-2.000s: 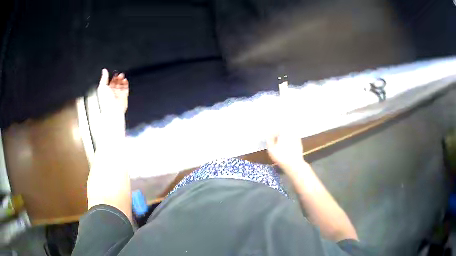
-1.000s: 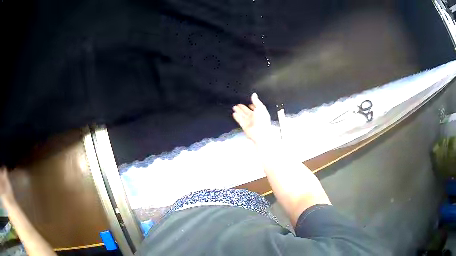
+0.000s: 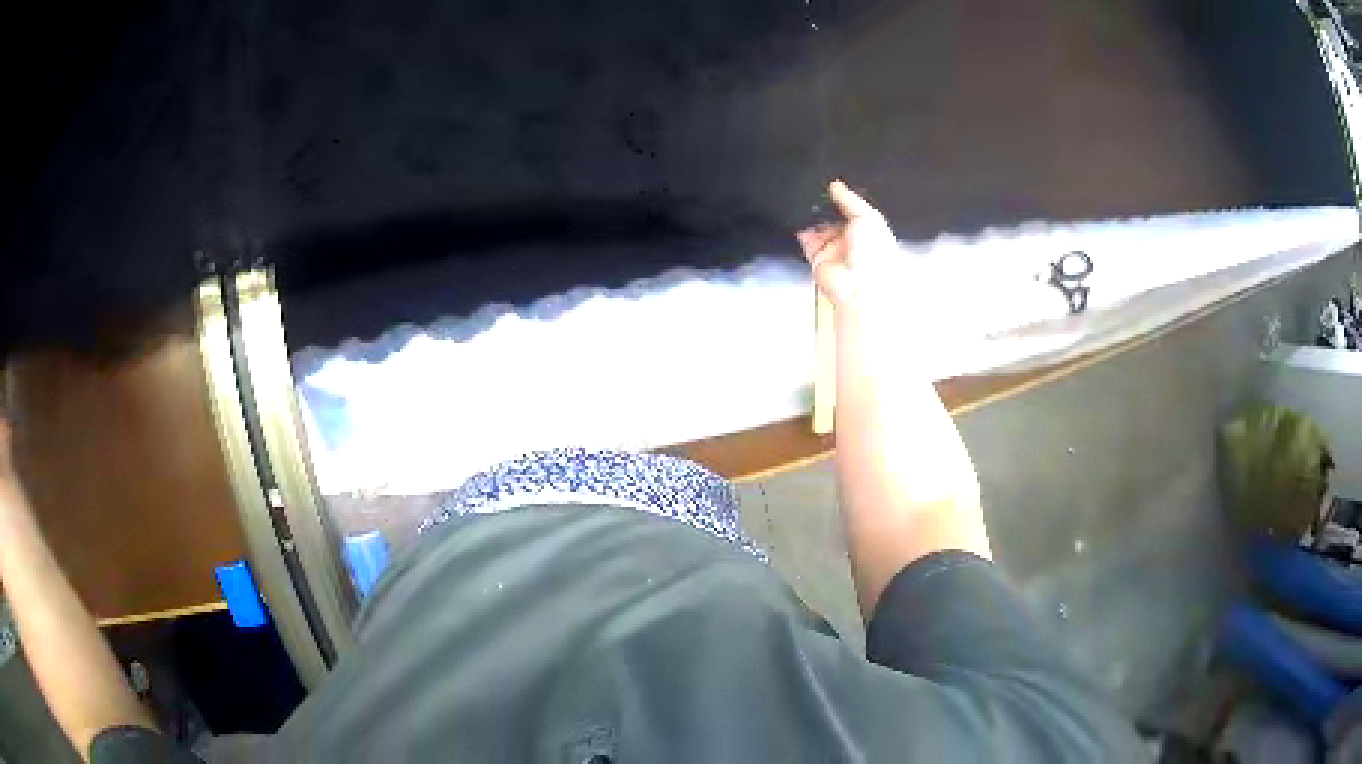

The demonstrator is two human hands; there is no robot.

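Observation:
The black eyelet fabric (image 3: pixel 598 164) covers most of the table, its scalloped edge lying over the white underlay paper (image 3: pixel 598 358). My right hand (image 3: pixel 851 251) is at the scalloped edge beside the upper end of a thin yellow stick (image 3: pixel 825 366); its thumb and fingers are at the cloth, and whether they pinch it is unclear. My left hand (image 3: pixel 5 448) is cut off by the left edge of the picture, over the brown tabletop, so its fingers do not show.
Scissors (image 3: pixel 1071 281) with black handles lie on the white paper at the right. A pale metal double rail (image 3: pixel 262 433) with blue ends crosses the table at the left. Brown tabletop (image 3: pixel 120 463) shows beyond it. A yellow-green sack (image 3: pixel 1277 470) and blue items (image 3: pixel 1285 657) stand at the far right.
My right hand has moved right and forward along the scalloped edge to the stick. My left hand has moved further out at the left edge. The stick now shows down to the table's edge.

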